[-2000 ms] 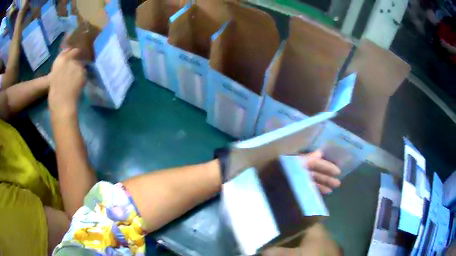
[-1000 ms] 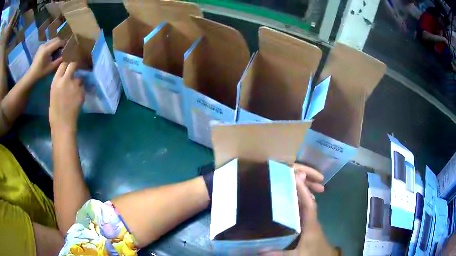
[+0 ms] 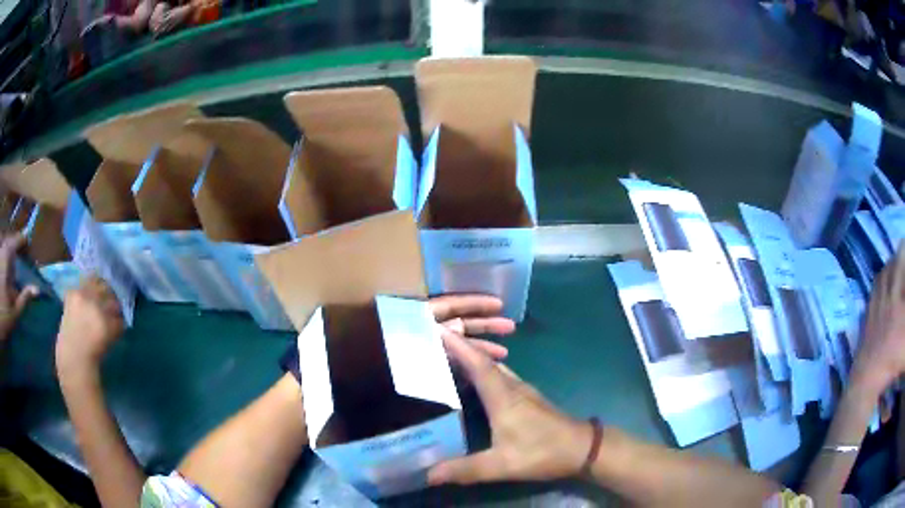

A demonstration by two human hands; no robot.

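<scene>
An open humidifier carton [image 3: 392, 451] stands upright, slightly tilted, in front of me. Its brown lid flap is raised at the back, and its white side flaps fold inward over the dark inside. My right hand [image 3: 521, 427] grips its right side, thumb low at the front. My left arm reaches behind the carton. My left hand [image 3: 476, 316] is mostly hidden there, with fingers showing past the right side; its exact contact is hidden.
Open cartons [image 3: 478, 260] stand in a row behind. Flat blanks [image 3: 695, 288] overlap on the right, with an upright carton [image 3: 819, 189] behind them. A neighbour's hand [image 3: 91, 317] is at a carton on the left; another person's arm [image 3: 843, 427] is on the right.
The view has swung right, so the row sits further left and more blanks show. The held carton has shifted left in view, and my right hand shows more fully on its side.
</scene>
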